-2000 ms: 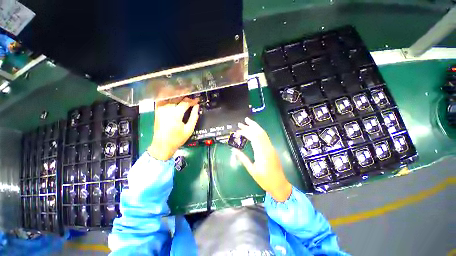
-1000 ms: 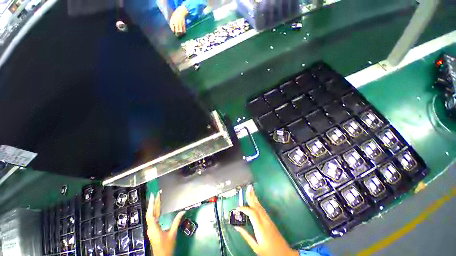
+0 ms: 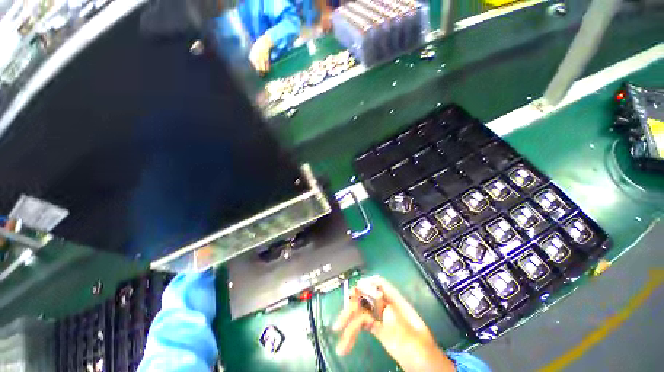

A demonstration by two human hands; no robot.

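Observation:
My right hand (image 3: 386, 320) is at the front right of the black test fixture (image 3: 291, 280), with a small dark camera module (image 3: 370, 304) held at its fingers. My left sleeve (image 3: 186, 312) reaches up at the fixture's left side; my left hand is hidden behind the clear acrylic panel and monitor edge. Another camera module (image 3: 271, 338) lies on the green bench in front of the fixture. The raised black socket (image 3: 286, 247) on the fixture shows below the panel; whether it holds a module cannot be told.
The large monitor (image 3: 138, 138) overhangs the fixture. A blister tray (image 3: 437, 174), partly filled, lies right; darker trays (image 3: 109, 327) lie left. A cable (image 3: 315, 334) runs toward me. The fixture handle (image 3: 360, 214) stands at its right. Another person's hand (image 3: 260, 57) is across the bench.
My left hand has moved up from the fixture's front left corner to behind the panel edge. My right hand has turned, its fingers curled around the module. The view has shifted slightly.

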